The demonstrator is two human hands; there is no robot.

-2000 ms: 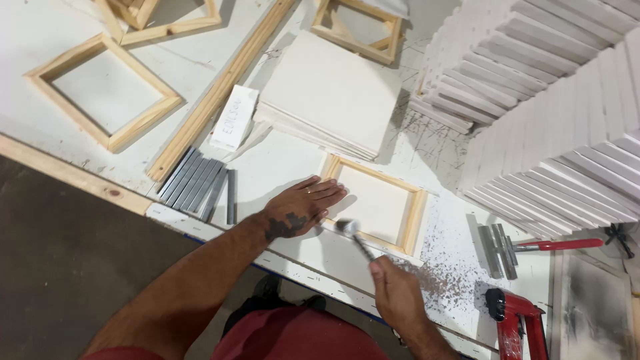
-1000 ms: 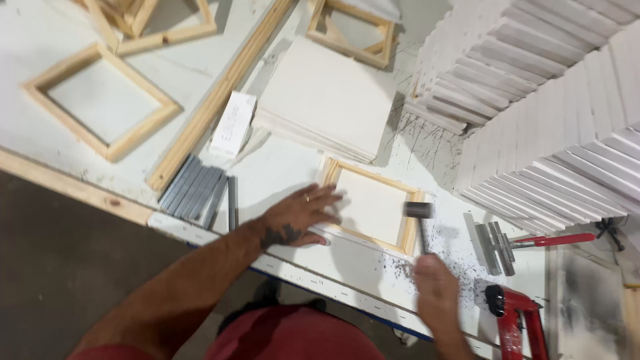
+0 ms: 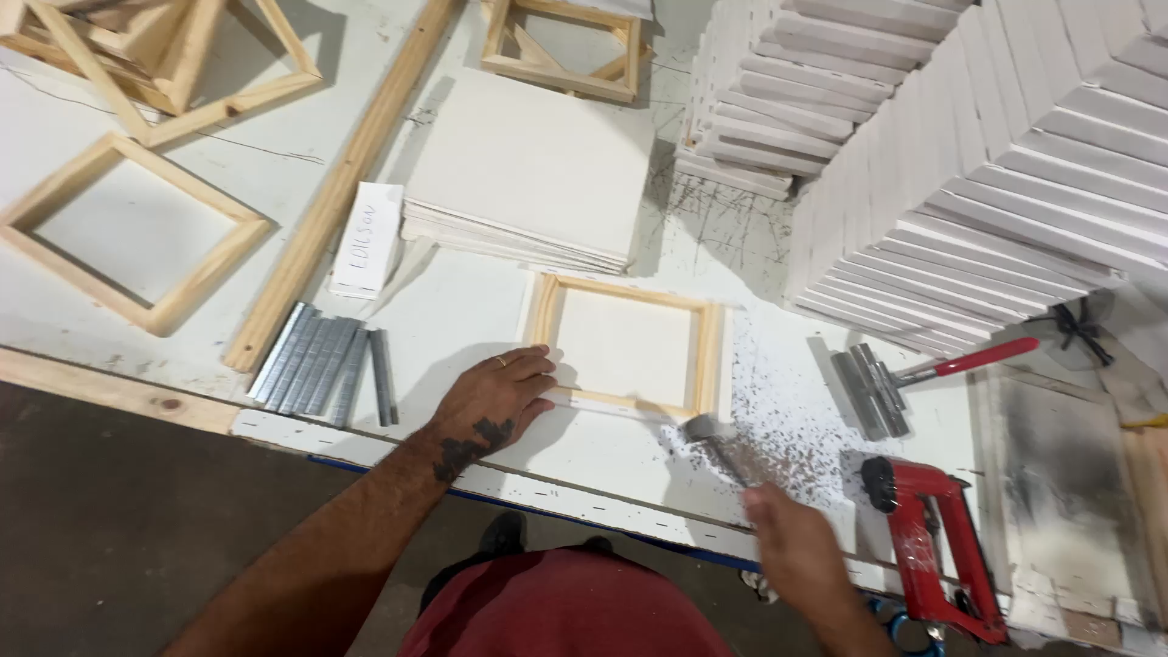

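Note:
A pine stretcher frame (image 3: 708,351) lies on a piece of white canvas (image 3: 626,347) near the bench's front edge. My left hand (image 3: 497,392) rests at the frame's left side, fingertips on its lower left corner, palm partly on the bench. My right hand (image 3: 792,538) grips the handle of a small hammer (image 3: 704,429), whose head is blurred beside the frame's lower right corner. Dark specks lie on the bench right of the frame. Behind it is a stack of cut white canvas sheets (image 3: 538,169).
Left are strips of staples (image 3: 315,365), a paper bearing writing (image 3: 367,239), a long wooden bar (image 3: 342,182) and bare frames (image 3: 137,233). Stacks of white canvases (image 3: 976,173) rise at right, near a red-handled tool (image 3: 985,358) and a red staple gun (image 3: 949,547).
The hammer has moved from above the frame's right side to its lower right corner. My left hand, spread over the left side a second ago, now sits lower with its fingers closer together.

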